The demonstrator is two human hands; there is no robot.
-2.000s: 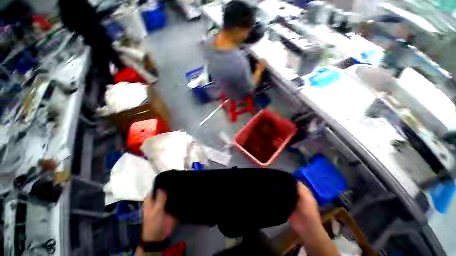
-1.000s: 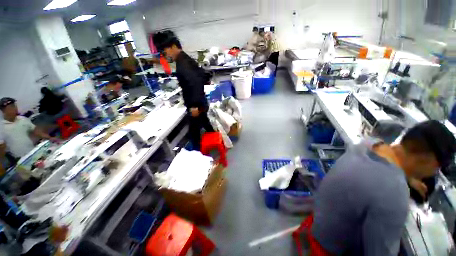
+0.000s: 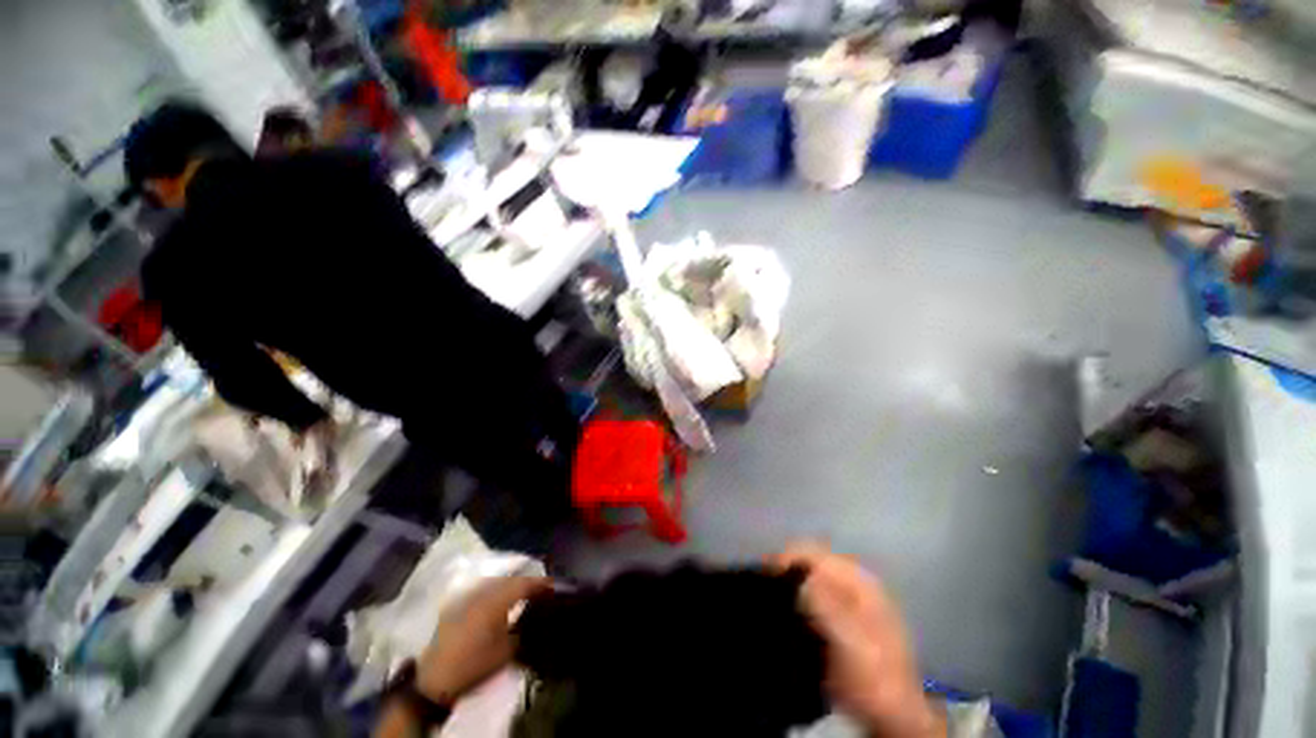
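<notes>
A bunched black cloth garment [image 3: 671, 649] is held up low in front of me, at the bottom of the view. My left hand [image 3: 484, 627] grips its left end, with a dark band on the wrist. My right hand [image 3: 862, 634] grips its right end. The picture is blurred, and the garment's lower part is cut off by the bottom edge.
A person in black [image 3: 361, 289] leans over the sewing table [image 3: 267, 591] on the left. A red stool [image 3: 624, 469] and a container of pale cloth [image 3: 751, 310] stand beside the aisle. Blue bins [image 3: 938, 123] are at the back; a white table [image 3: 1284, 490] is at right.
The view has moved forward along the aisle and tilted down. The person in grey is out of view; the person in black is nearer and leaning over. My hands and the garment are back in view.
</notes>
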